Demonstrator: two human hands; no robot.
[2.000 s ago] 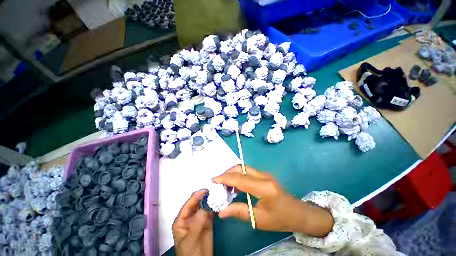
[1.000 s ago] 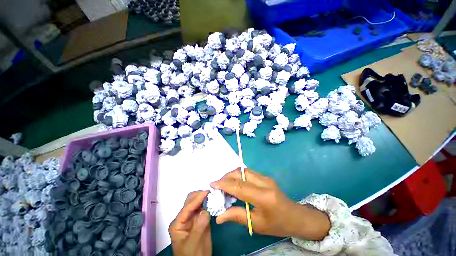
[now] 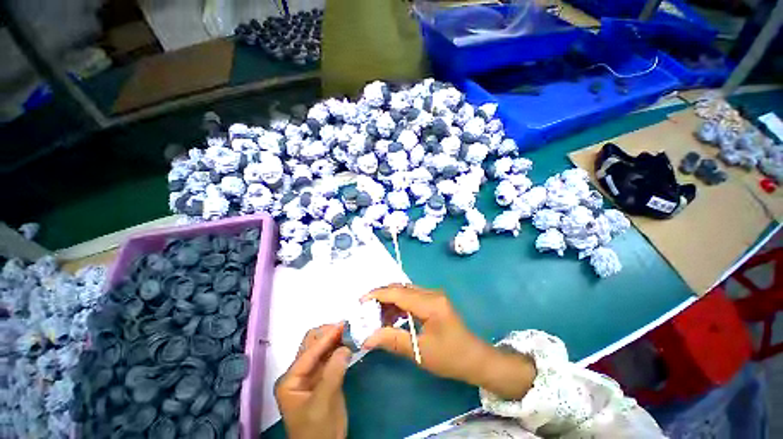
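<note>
A white ruffled piece (image 3: 367, 319) with a grey cup (image 3: 349, 336) on its left side is held between both hands, above the edge of the white sheet (image 3: 322, 296). My left hand (image 3: 316, 381) pinches the cup side with thumb and fingers. My right hand (image 3: 438, 334) grips the ruffled side with thumb and fingertips and also keeps a thin pale rod (image 3: 412, 333), which slants up across the fingers. The inside of the cup is hidden.
A pink tray (image 3: 261, 317) of grey cups stands left; loose ruffled pieces (image 3: 39, 334) lie beyond it. A heap of joined pieces (image 3: 343, 154) lies ahead, a smaller group (image 3: 573, 214) right. Blue bins (image 3: 549, 111), brown cardboard (image 3: 687, 240) with a black item (image 3: 640, 180), red stools (image 3: 700, 339).
The view has shifted slightly, showing more of the blue bins. Both hands still hold the piece together; its grey cup shows on the left again. The rod's lower end sits higher.
</note>
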